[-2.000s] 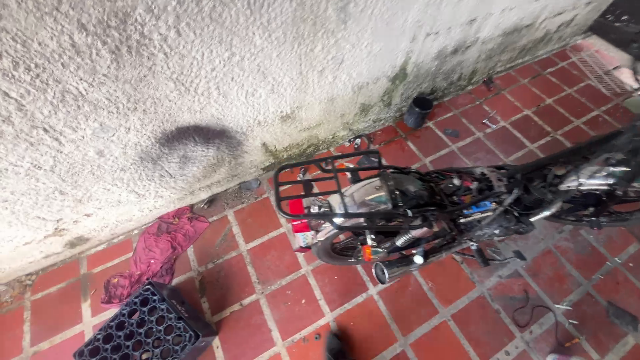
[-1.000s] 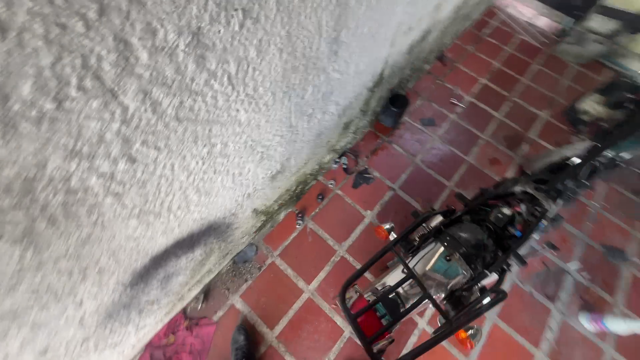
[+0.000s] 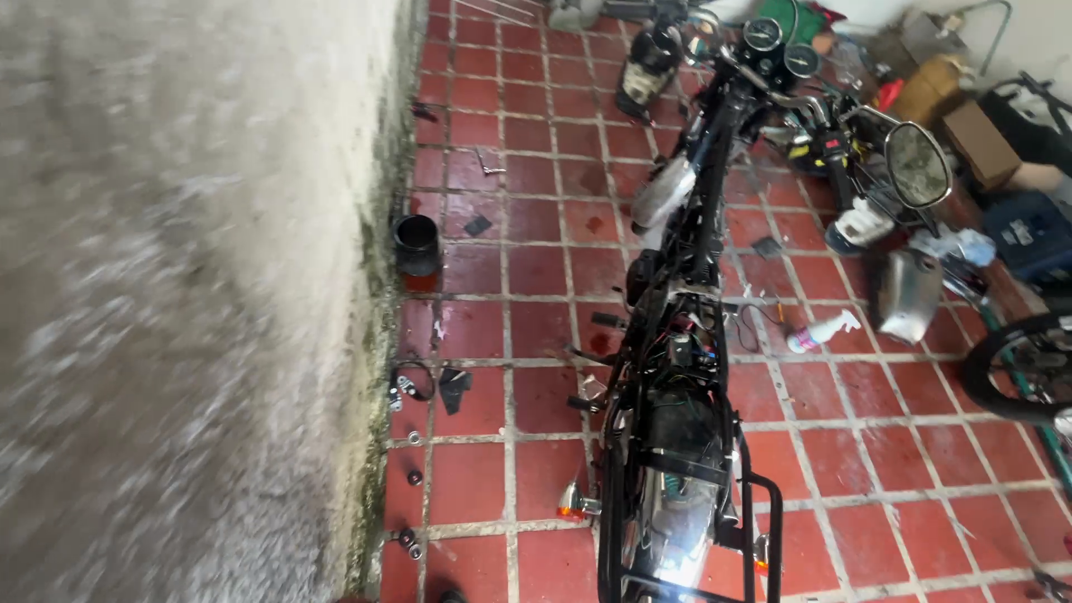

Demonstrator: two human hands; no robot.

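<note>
Neither my left hand nor my right hand shows. A partly stripped motorcycle (image 3: 682, 335) stands on the red tiles, seen from behind and above, its seat area bare with wires exposed. Its black rear rack (image 3: 775, 536) is nearest to me, over a shiny rear fender (image 3: 670, 528). An orange turn signal (image 3: 571, 502) sticks out on the left. At the far end are two round gauges (image 3: 779, 46) and a mirror (image 3: 917, 165). A white spray bottle (image 3: 822, 331) lies on the floor to the right.
A rough wall (image 3: 201, 293) runs along the left. Beside it are a black container (image 3: 416, 244), small round metal parts (image 3: 414, 477) and a dark scrap (image 3: 454, 389). To the right lie a metal fuel tank (image 3: 909, 295), a wheel (image 3: 1022, 364), a cardboard box (image 3: 980, 144) and a blue container (image 3: 1034, 230).
The view has swung a lot, from the wall and the motorcycle's side to along its length from behind. The pink cloth and black crate seen earlier are out of view.
</note>
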